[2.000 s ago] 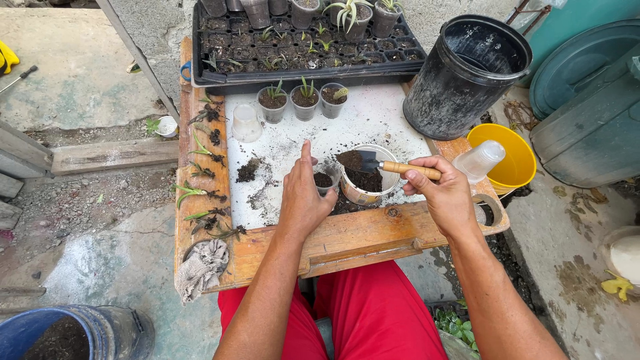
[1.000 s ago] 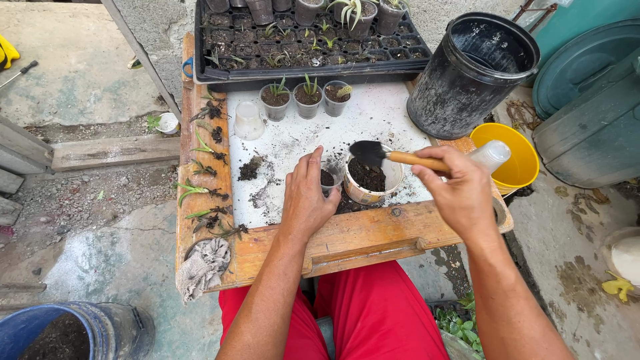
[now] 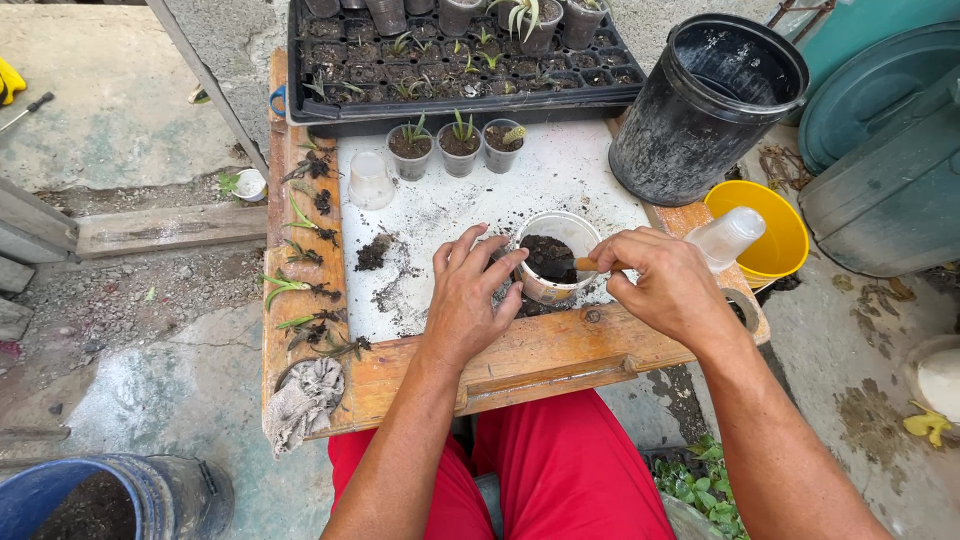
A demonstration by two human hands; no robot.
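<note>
My right hand (image 3: 660, 281) grips the wooden handle of a small trowel (image 3: 592, 264), its blade down in the dark soil inside a white plastic tub (image 3: 561, 291). Beside the tub's left side is my left hand (image 3: 476, 289), fingers spread, with fingertips at the tub's rim; a small cup there is mostly hidden behind it. Three clear plastic cups with soil and small succulents, one of them the middle cup (image 3: 460, 154), stand in front of the tray. An upturned clear cup (image 3: 370, 181) sits to their left. Bare-root seedlings (image 3: 289, 285) lie along the wooden left edge.
A black seedling tray (image 3: 465, 109) spans the table's back. Right of it stands a black bucket (image 3: 660, 142), with a yellow bucket (image 3: 795, 247) and stacked clear cups (image 3: 726, 236) nearer. A crumpled rag (image 3: 306, 405) hangs at the front left corner; a blue bucket (image 3: 142, 487) of soil stands below.
The trowel blade, raised over the tub's rim a second ago, is now down in the soil inside the tub. My right hand has moved slightly left and toward the tub.
</note>
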